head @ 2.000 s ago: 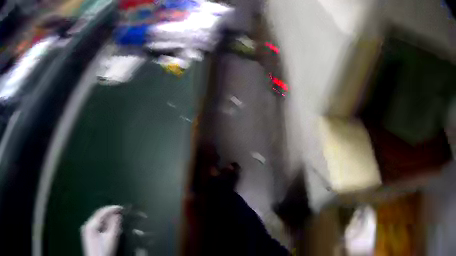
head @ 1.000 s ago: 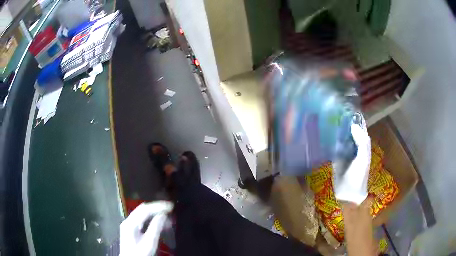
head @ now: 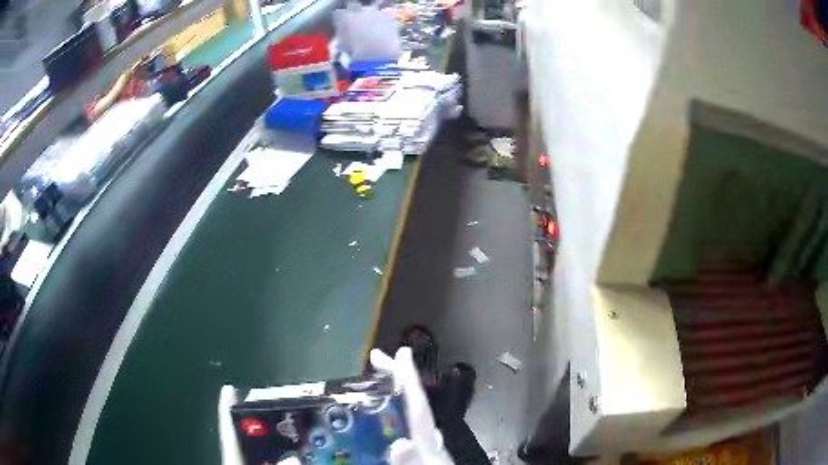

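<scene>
A printed product box [head: 313,429], black and blue with a red mark and round pictures, is at the bottom of the view over the near end of the green bench. A white label shows on its far edge. My left hand [head: 231,425], in a white glove, grips its left side. My right hand [head: 409,404], also white-gloved, grips its right side, with fingers over the edge and a fingertip on the face. The near part of the box and both wrists are cut off by the frame's edge.
The green workbench [head: 263,263] has scraps, a yellow item [head: 360,184], a stack of printed cartons [head: 386,113] and a red-white box [head: 302,68]. A black conveyor belt [head: 136,204] runs at left. The shrink tunnel [head: 590,118] and outlet rollers [head: 754,350] are at right.
The box has moved left from beside the tunnel outlet to over the bench edge. My left hand, empty before, now holds it together with my right. The view has turned left and up.
</scene>
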